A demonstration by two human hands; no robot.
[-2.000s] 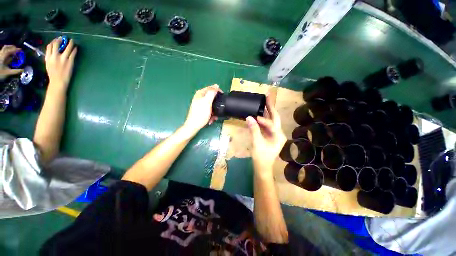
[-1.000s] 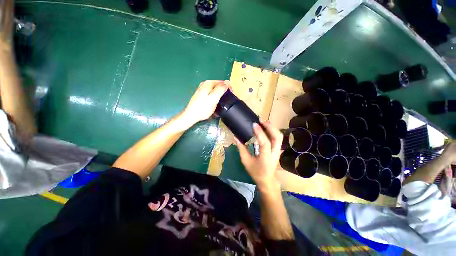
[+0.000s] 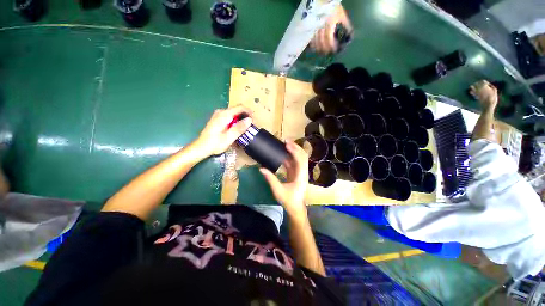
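A black cylindrical unit (image 3: 266, 149) is held tilted between my two hands, above the left part of the tan cardboard sheet (image 3: 254, 95). My left hand (image 3: 226, 129) grips its upper left end, where silvery stripes and a bit of red show. My right hand (image 3: 291, 177) holds the smooth black sleeve at its lower right end. The fingers hide parts of both ends. Many open black sleeves (image 3: 359, 169) stand in rows on the cardboard to the right, and one sleeve (image 3: 391, 188) lies on its side at the near edge.
Inner units (image 3: 223, 19) stand on the green surface at the far side. A pale perforated upright (image 3: 299, 36) rises behind the cardboard, with another person's blurred hand (image 3: 332, 33) beside it. A dark ridged tray (image 3: 452, 149) and a neighbour's white sleeve (image 3: 472, 200) are at right. A blue crate (image 3: 358, 269) is below.
The view has shifted right. The silvery striped part beside the sleeve now shows between my hands. A neighbour's hand at right has reached outward, and a blurred hand now shows by the upright.
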